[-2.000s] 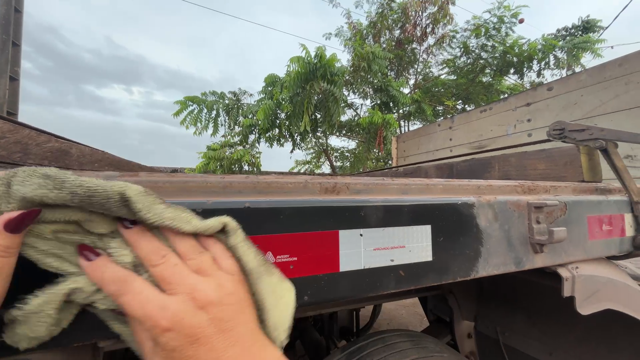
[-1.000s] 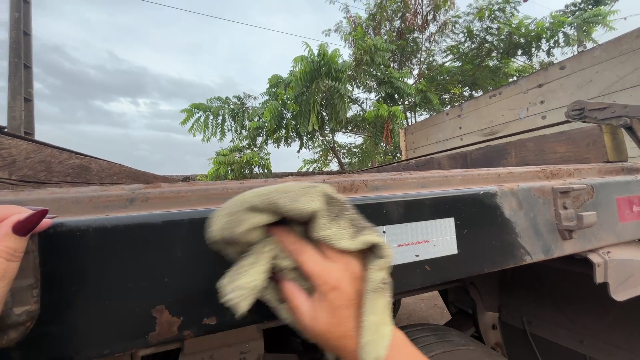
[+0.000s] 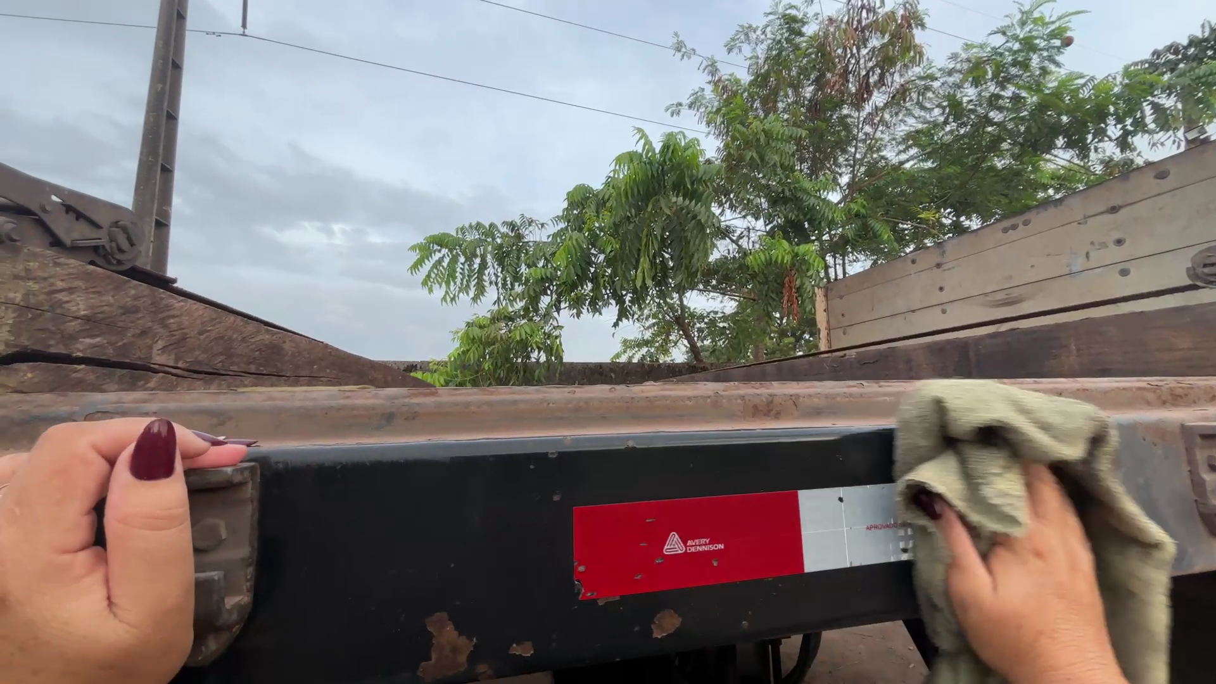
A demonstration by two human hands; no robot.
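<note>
My right hand [image 3: 1031, 579] presses a greenish-grey cloth [image 3: 997, 446] against the dark side rail [image 3: 408, 532] of a truck bed, over the right end of a red and white reflective strip [image 3: 689, 546]. Part of the strip's white section is hidden by the cloth. At the far left my left hand [image 3: 114, 532] rests by the rail's top edge, fingers curled, beside a rusty metal latch bracket [image 3: 223, 560]. Whether its fingertips grip the edge or the bracket is not plain. Chipped, rusty spots [image 3: 446, 646] mark the rail's lower part.
Behind the rail runs a dusty metal ledge [image 3: 570, 408]. Wooden side boards rise at left [image 3: 142, 323] and right [image 3: 1026, 256]. Another metal bracket [image 3: 1202, 465] sits at the right edge. A tree [image 3: 665, 218] and a pole [image 3: 160, 133] stand beyond.
My right hand has moved the cloth rightward along the rail, from left of the red section to over the white one. The red section, covered one second ago, shows again. More of my left hand shows.
</note>
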